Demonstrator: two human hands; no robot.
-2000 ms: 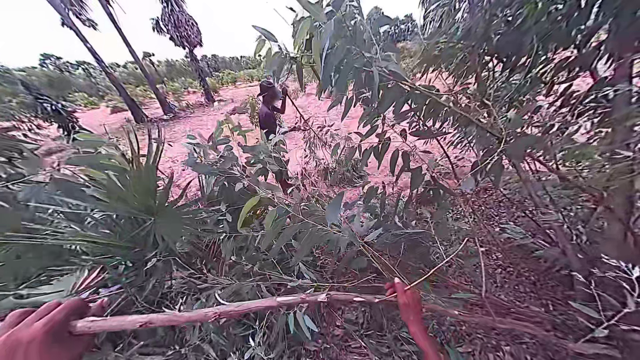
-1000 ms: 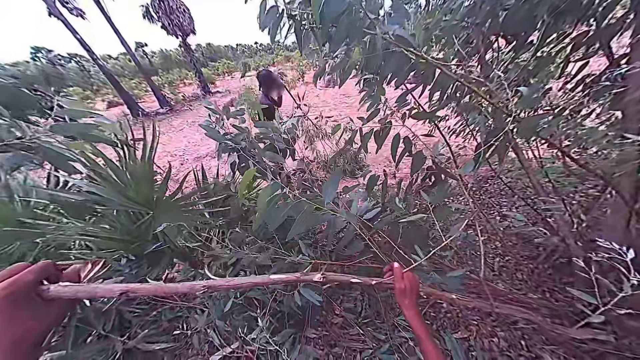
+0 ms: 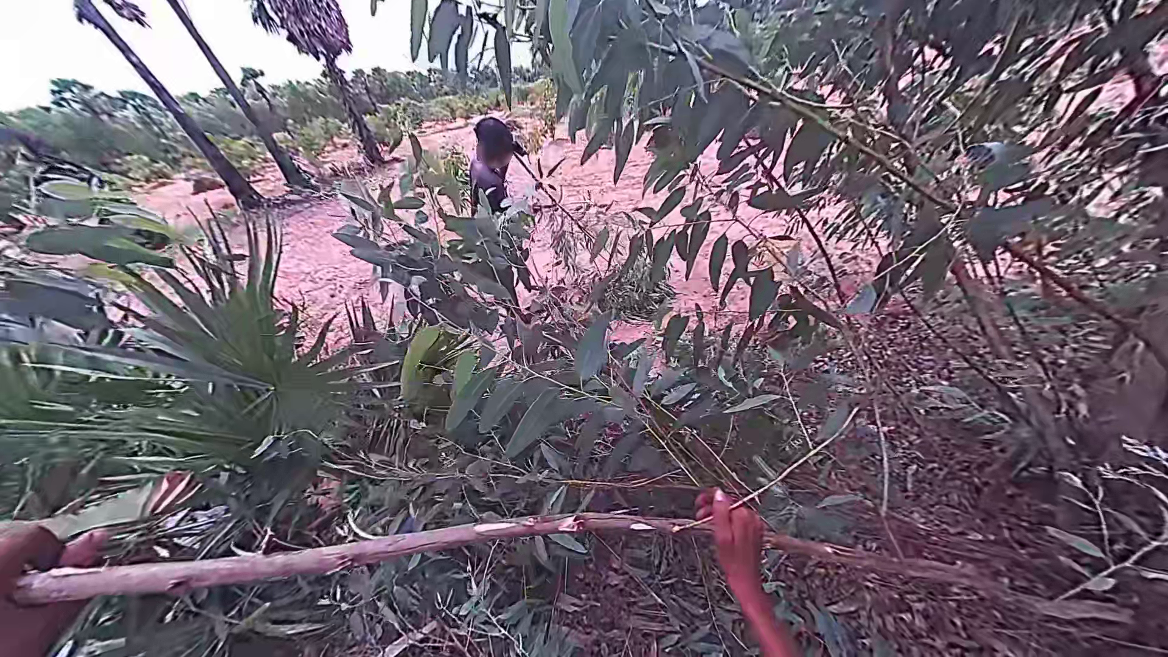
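A long, peeled-looking wooden branch (image 3: 365, 553) lies roughly level across the lower view. Its thick end is in my left hand (image 3: 46, 575), at the bottom left edge and partly cut off by the frame. Farther along, my right hand (image 3: 733, 538) is closed around the same branch, with a thin pale twig (image 3: 808, 456) rising from beside the fingers. Leafy stems (image 3: 547, 401) spread just beyond the branch. Past my right hand the branch runs on to the lower right, where it blurs into leaf litter.
Another person (image 3: 493, 173) stands beyond the foliage on reddish bare soil (image 3: 602, 182). A spiky palm plant (image 3: 265, 365) grows at left. Leafy branches (image 3: 785, 100) hang at upper right. Leaning palm trunks (image 3: 169, 105) rise at the back left. Cut leaves and twigs cover the ground below.
The other person, bent lower one second ago, is more upright now. Both of my hands stay on the branch throughout.
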